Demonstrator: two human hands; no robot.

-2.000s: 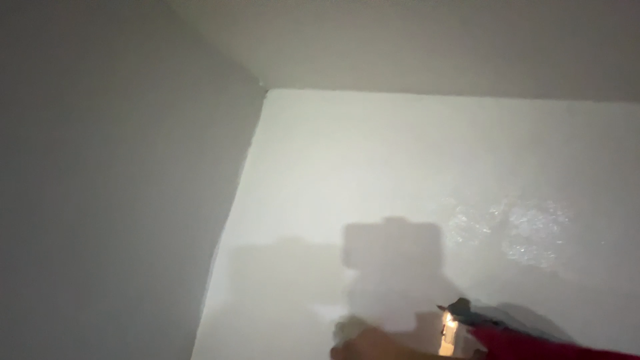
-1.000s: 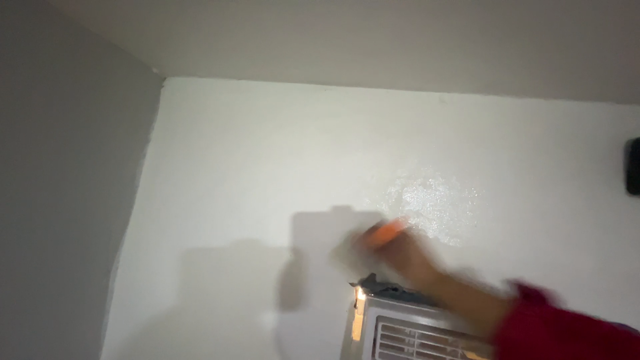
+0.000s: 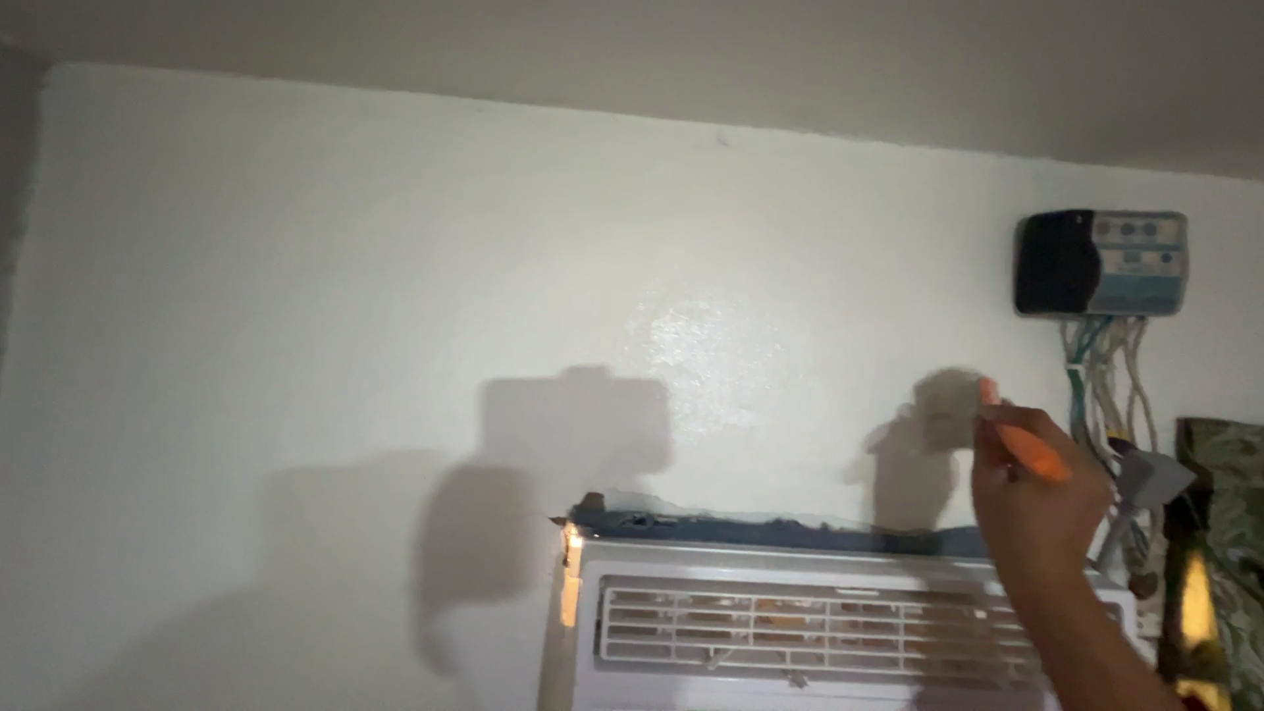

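My right hand (image 3: 1042, 494) reaches in from the lower right, closed on an orange-handled tool (image 3: 1029, 449) whose working end is blurred, probably against or close to the white wall (image 3: 346, 276). It is above the right part of a window-type air conditioner (image 3: 810, 632) with a white grille. Shadows of the hand and tool fall on the wall to its left. A shiny patch (image 3: 701, 346) glistens on the wall left of the hand. My left hand is out of view.
A dark and grey electrical box (image 3: 1101, 264) hangs at the upper right, with several cables (image 3: 1106, 385) below it. A grey plug-like piece (image 3: 1150, 484) and a green patterned curtain (image 3: 1224, 513) are by the hand. Rough dark filler (image 3: 750, 531) edges the air conditioner's top.
My right hand has moved right with the orange-handled tool, from above the air conditioner's left corner to above its right part. The view has turned right, bringing the whole electrical box into sight.
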